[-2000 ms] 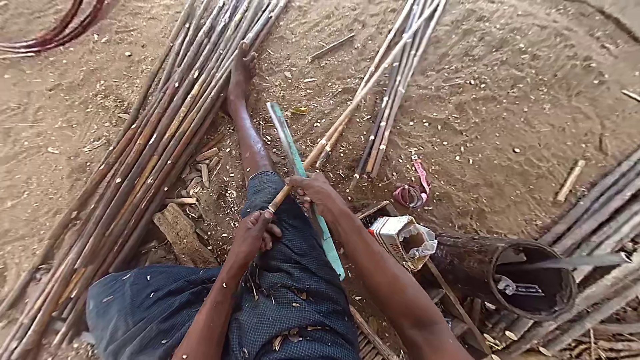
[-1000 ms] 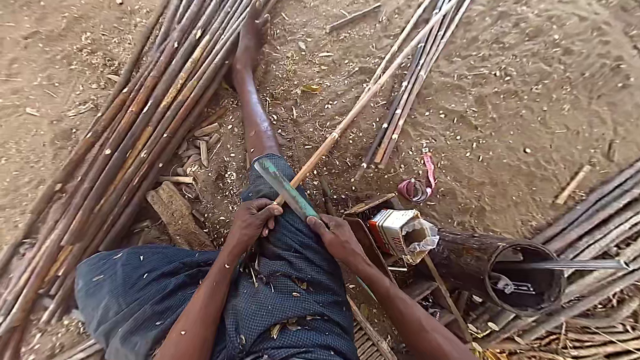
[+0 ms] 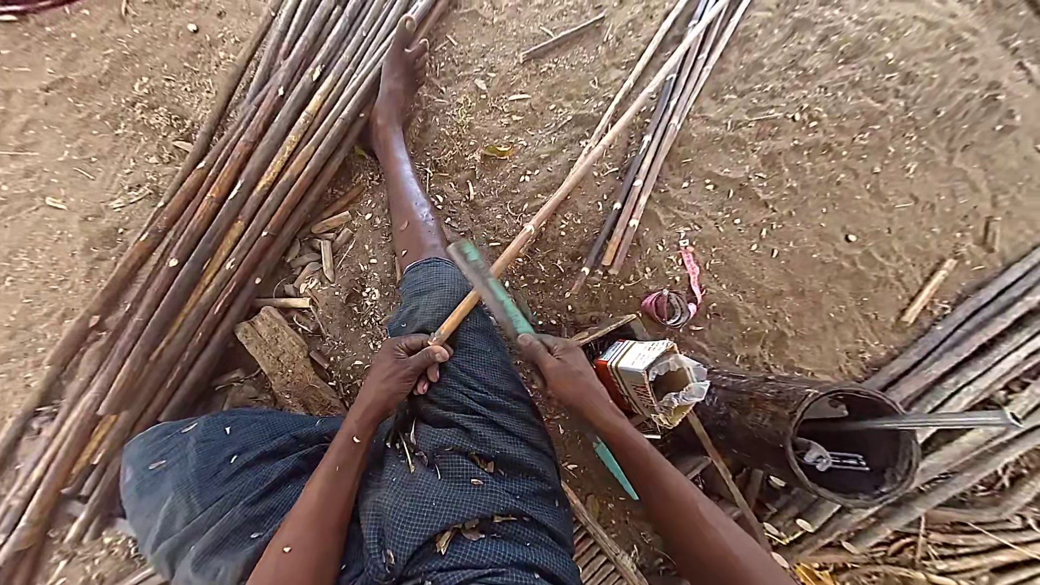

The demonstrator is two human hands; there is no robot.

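My left hand (image 3: 404,372) is closed around the near end of a long pale wooden pole (image 3: 561,191), above the knee of my outstretched leg. The pole slants away up and to the right, over the ground. In my right hand (image 3: 565,374) is a flat green tool, perhaps a blade (image 3: 491,288), whose upper part crosses the pole just beyond my left hand. Its other, pointed green end shows below my right wrist. A dark checked cloth (image 3: 463,455), with shavings on it, covers my thighs.
A large bundle of poles (image 3: 236,203) lies at the left, beside a wood block (image 3: 284,361). Thinner poles (image 3: 662,138) lie ahead. At the right are a pink rolled tape (image 3: 668,307), an open carton (image 3: 638,366), a dark cylindrical container (image 3: 756,414) holding metal items, and more poles (image 3: 967,341).
The green tool has moved along the pole: two seconds ago it reached farther up past the pole, with my right hand at the crossing. My right hand is now lower, right of the pole.
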